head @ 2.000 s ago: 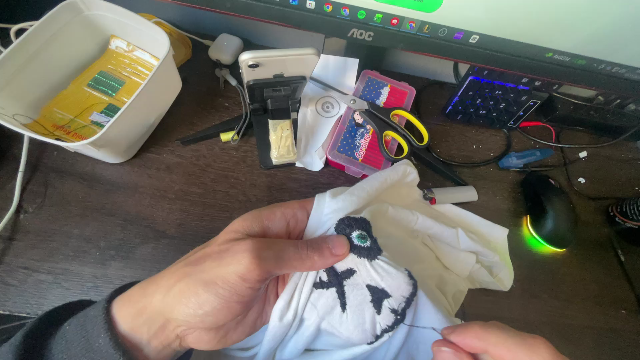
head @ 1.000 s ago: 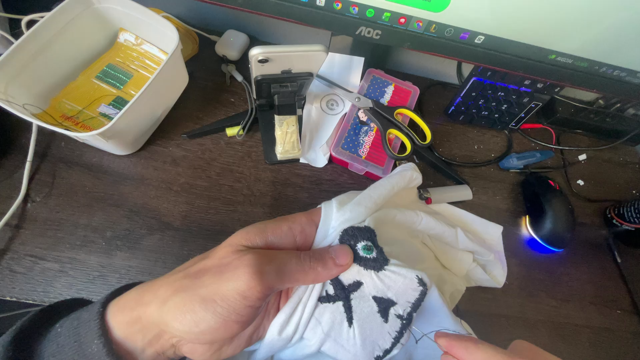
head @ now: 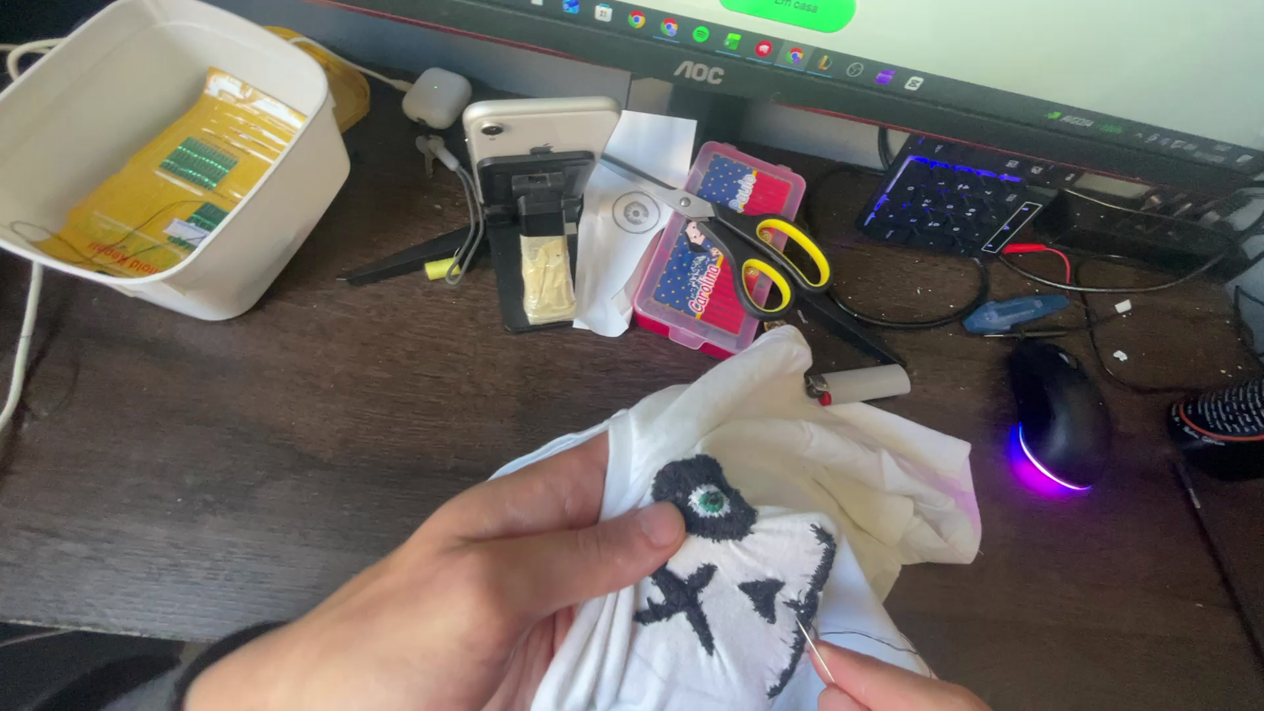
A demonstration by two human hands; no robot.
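My left hand [head: 513, 573] grips a white cloth [head: 711, 415], its thumb lying on top beside an embroidered black patch with a green and white eye [head: 707, 499]. Below that patch the cloth bears a black stitched cross [head: 681, 604], a small black triangle [head: 762, 597] and a curved black stitched edge [head: 818, 563]. At the lower right, my right hand [head: 869, 681] pinches a sewing needle [head: 815, 647], whose far end touches the cloth by the curved edge. A dark thread [head: 869, 637] trails over the cloth just above the right fingers.
Beyond the cloth lie a lighter [head: 859, 385], scissors with black and yellow handles [head: 780, 267] on a pink plastic case [head: 681, 331], and a phone [head: 538, 123] on a stand. A white bin [head: 247, 237] stands left; a lit mouse [head: 1059, 415] sits right, below a monitor [head: 711, 79].
My right hand has moved from beside the cloth to the curved stitched edge, where the needle now touches. My left hand keeps its hold. The mouse's light has gone from green through blue to purple.
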